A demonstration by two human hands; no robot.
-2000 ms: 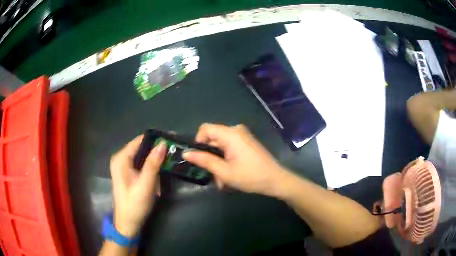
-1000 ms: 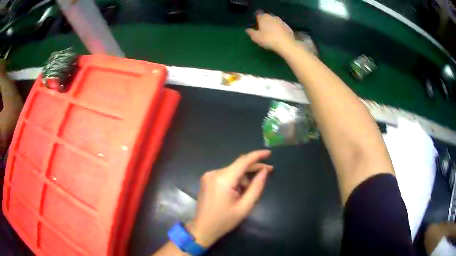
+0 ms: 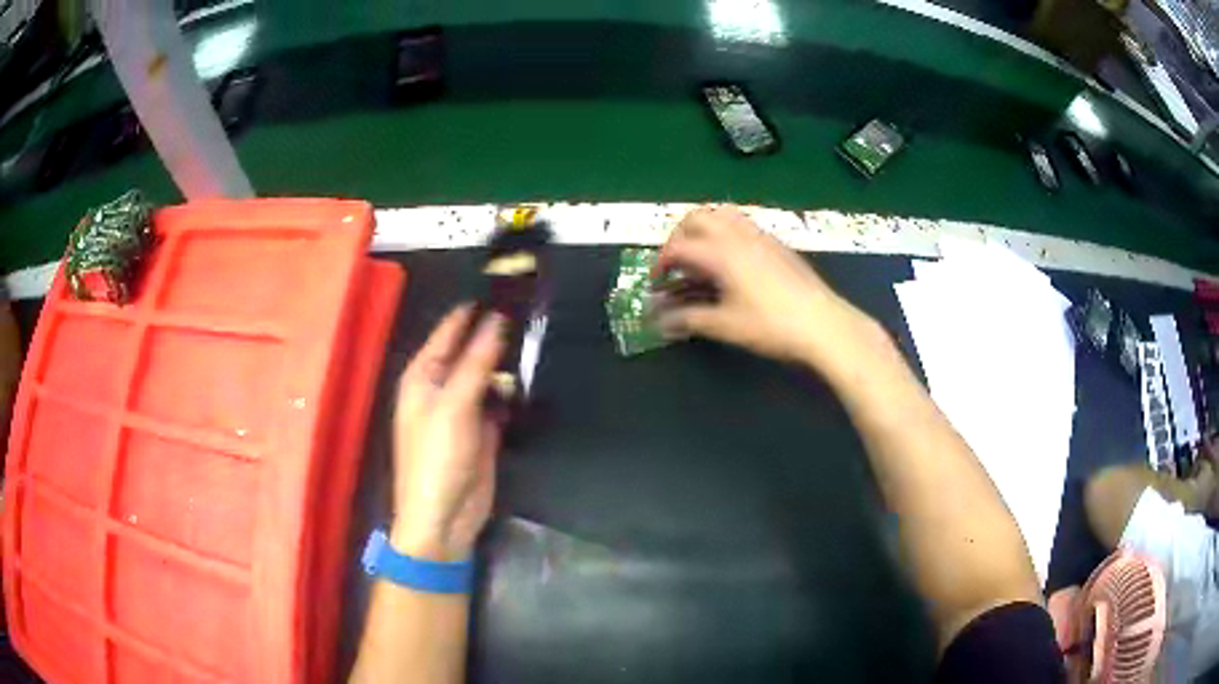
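My left hand (image 3: 452,414), with a blue wristband, holds a black phone housing (image 3: 513,310) upright above the dark bench mat. The housing is blurred and shows pale gold bars and a bright white edge. My right hand (image 3: 715,287) is over the right part of the green circuit board pile (image 3: 634,305) near the bench's far edge. Its fingertips are bent down at the boards and partly hide them. Whether they grip a board is not clear.
Red-orange plastic trays (image 3: 201,441) stand at left with a green bundle (image 3: 110,243) on top. Part-built phone units (image 3: 739,118) lie on the green conveyor belt (image 3: 562,147). White paper sheets (image 3: 996,388), a pink fan (image 3: 1123,617) and another person's arm (image 3: 1120,501) are at right.
My right hand has come back from the belt to the board pile. My left hand, empty a second ago, now holds the housing. The view has shifted.
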